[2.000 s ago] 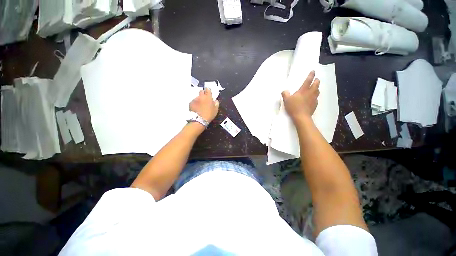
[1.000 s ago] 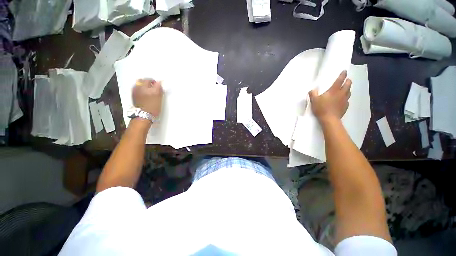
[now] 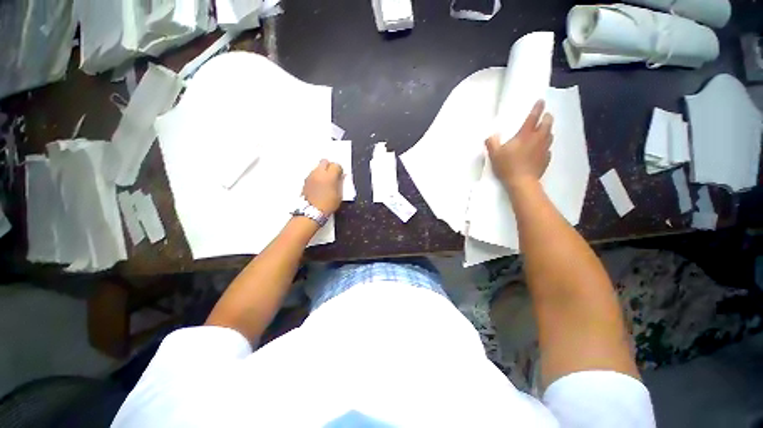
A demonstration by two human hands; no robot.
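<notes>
A white domed stack of cut fabric panels [image 3: 243,109] lies flat at centre left, with a small pale slip [image 3: 242,171] on it. My left hand [image 3: 323,185], with a wristwatch, is at the stack's right edge, fingers curled on a white piece [image 3: 345,155] there; whether it grips the piece cannot be told. My right hand [image 3: 520,150] lies with spread fingers on a partly rolled white panel [image 3: 527,75], over another domed panel stack [image 3: 571,134]. Small white pieces [image 3: 384,174] and a printed ticket [image 3: 403,206] lie between the stacks.
Tied white rolled bundles [image 3: 644,35] lie at the back right. Small cut pieces [image 3: 667,138] and a smaller domed stack [image 3: 724,134] lie at the right. Long narrow cut pieces [image 3: 71,205] stand at the left. The dark table's front edge [image 3: 393,253] runs before my body.
My left hand went from the small pieces onto the left stack, then to its right edge. A pale slip now lies on that stack. My right hand stays on the roll. The view has shifted.
</notes>
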